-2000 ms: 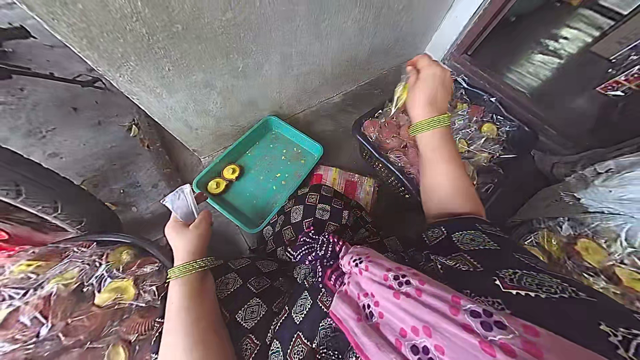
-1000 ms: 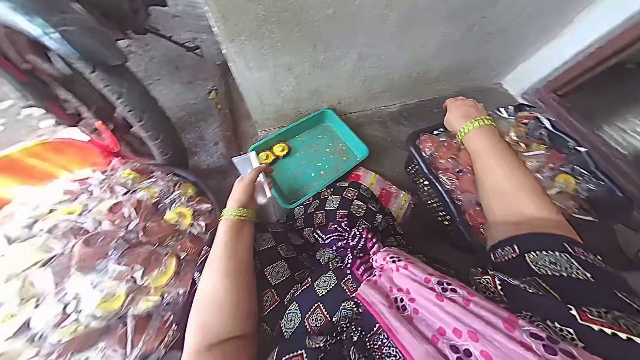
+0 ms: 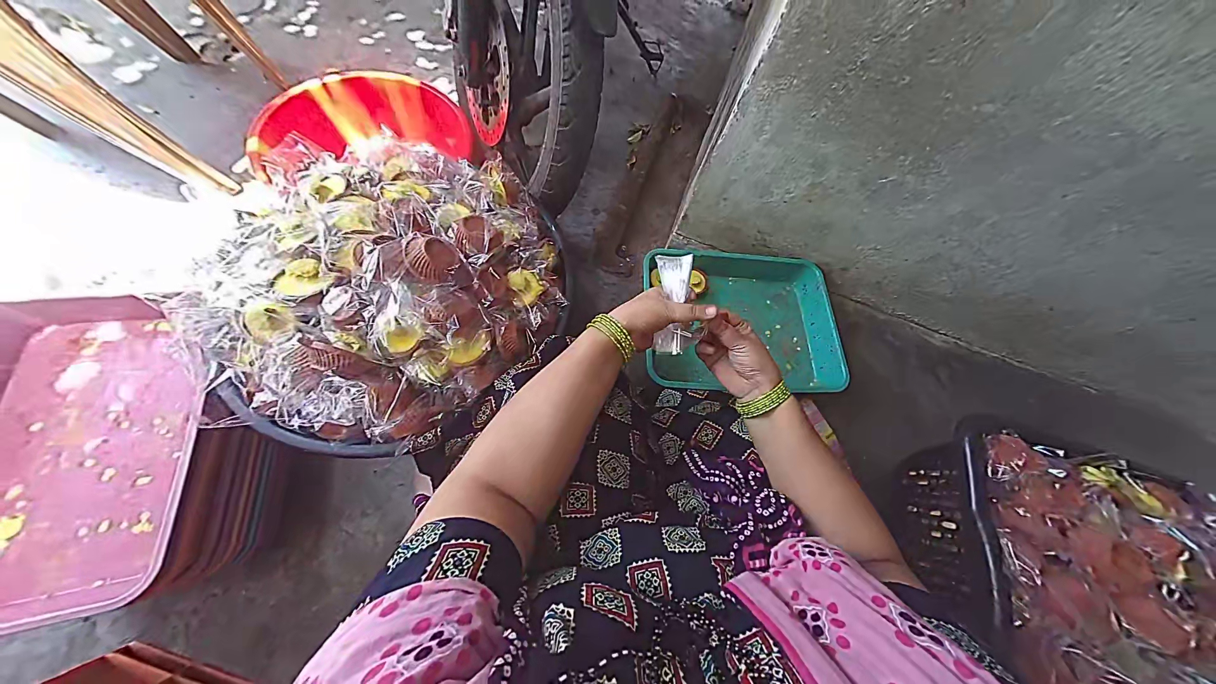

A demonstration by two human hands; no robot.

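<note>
My left hand (image 3: 655, 318) grips a stack of clear plastic bags (image 3: 674, 280) over the near left part of a green plastic tray (image 3: 831, 328). Partly hidden behind the bags, small yellow-topped clay lamps (image 3: 698, 282) stand in the tray's far left corner. Just right of the bags is my right hand (image 3: 739, 356), its fingertips bent together close to my left fingertips; whether they pinch a bag is not clear. Left of my arms, a dark tub (image 3: 285, 435) is heaped with brown and yellow lamps wrapped in clear plastic (image 3: 408, 294).
A black plastic basket (image 3: 978, 532) of wrapped lamps is at the right. Stacked pink trays (image 3: 123, 560) stand at the left. Behind the heaped tub are a red tub (image 3: 356, 104) and a motorcycle wheel (image 3: 575, 104). A grey wall (image 3: 950, 171) rises behind the green tray.
My right hand has moved from the black basket at the right to beside my left hand at the green tray. The view has swung left.
</note>
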